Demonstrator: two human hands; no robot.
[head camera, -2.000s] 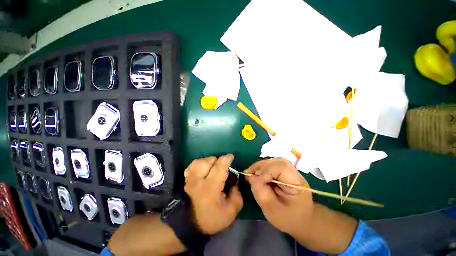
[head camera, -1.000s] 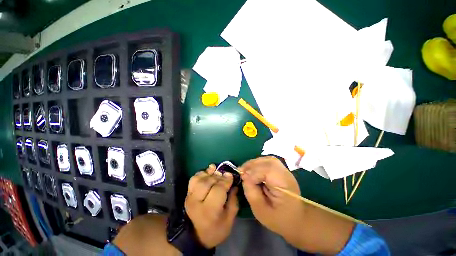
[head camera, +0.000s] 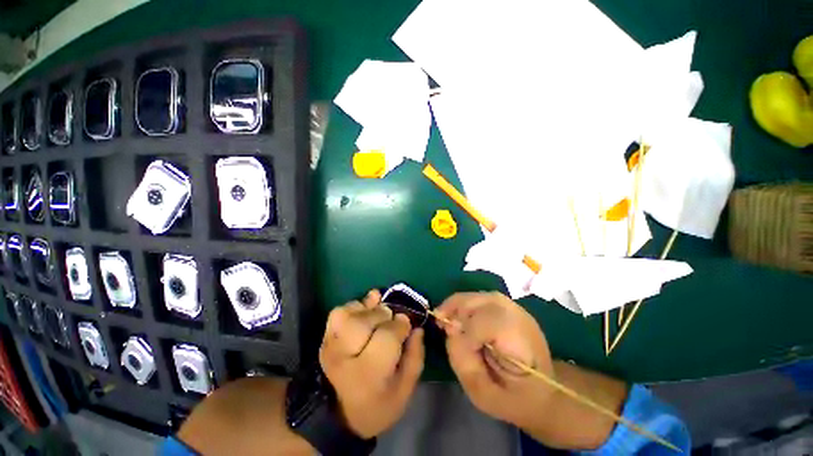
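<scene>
My left hand (head camera: 367, 356), bare with a black wristwatch, holds a small watch body (head camera: 406, 298) with a dark face and silver rim. My fingers cover its lower left part. My right hand (head camera: 499, 356), bare, holds a thin bamboo stick (head camera: 579, 399) like a pen. The stick's tip is at the right edge of the watch body; whether it touches is too small to tell. The stick's other end runs down to the right over my blue sleeve.
A black slotted tray (head camera: 299, 178) at left holds many watch bodies. White wipes (head camera: 526, 98) lie at centre right with spare sticks (head camera: 636, 191) on them. Orange bits (head camera: 443, 223) and an orange stick (head camera: 459, 198) lie between. A brown ribbed block (head camera: 771, 227) stands at right.
The watch body has turned in my left hand and its dark face now shows more. The bamboo stick slants more steeply down to the right. The view has shifted slightly.
</scene>
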